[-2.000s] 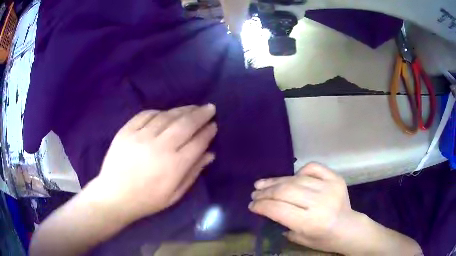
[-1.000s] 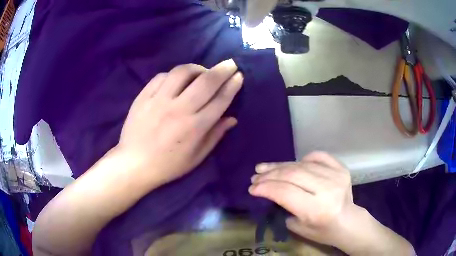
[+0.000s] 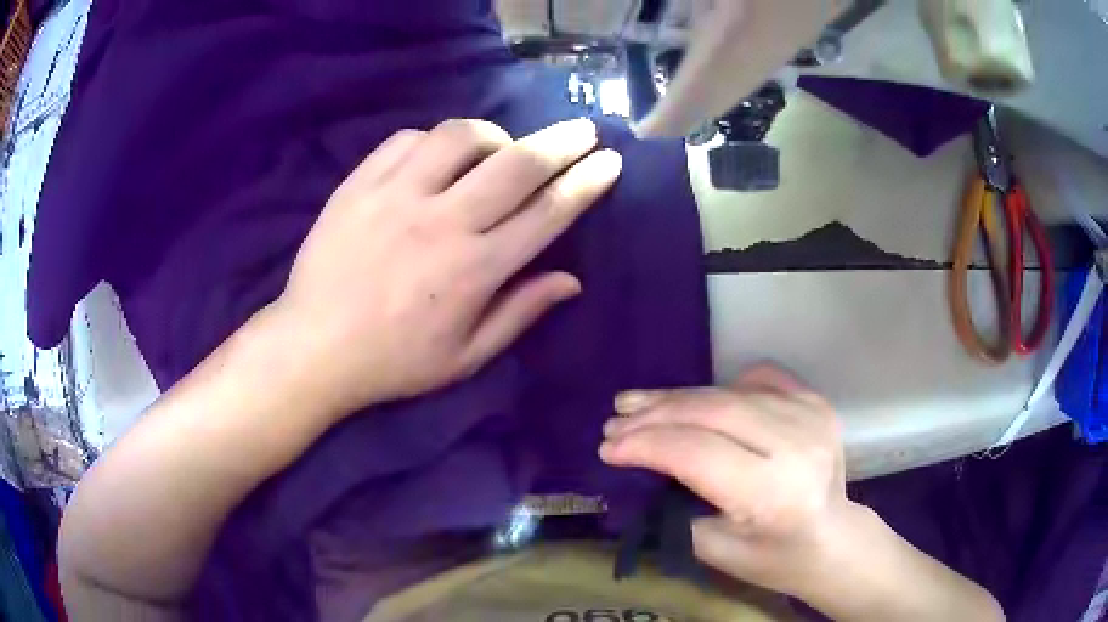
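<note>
Deep purple cloth [image 3: 462, 437] covers the left and middle of the machine bed and runs up under the lit needle area [image 3: 608, 95]. My left hand [image 3: 425, 267] lies palm down on the cloth, its fingertips just below the needle area. My right hand [image 3: 741, 468] is at the cloth's near right edge, fingertips on the cloth, thumb side hidden; a grip cannot be made out fully. Dark narrow tape tails [image 3: 656, 535] hang beside my right hand at the near edge. The presser foot is mostly hidden by the machine head and glare.
Scissors [image 3: 1002, 267] with orange and red handles lie at right. A triangular purple scrap [image 3: 905, 112] lies at upper right. A dark jagged strip [image 3: 832, 247] crosses the bed. Something blue [image 3: 1081, 352] is at the right rim. The machine head [image 3: 741, 49] overhangs the top.
My left hand has moved up and right, close to the needle area. The cloth has moved slightly upward. The tape tails by my right hand have come into view. The view has shifted, showing more machine head.
</note>
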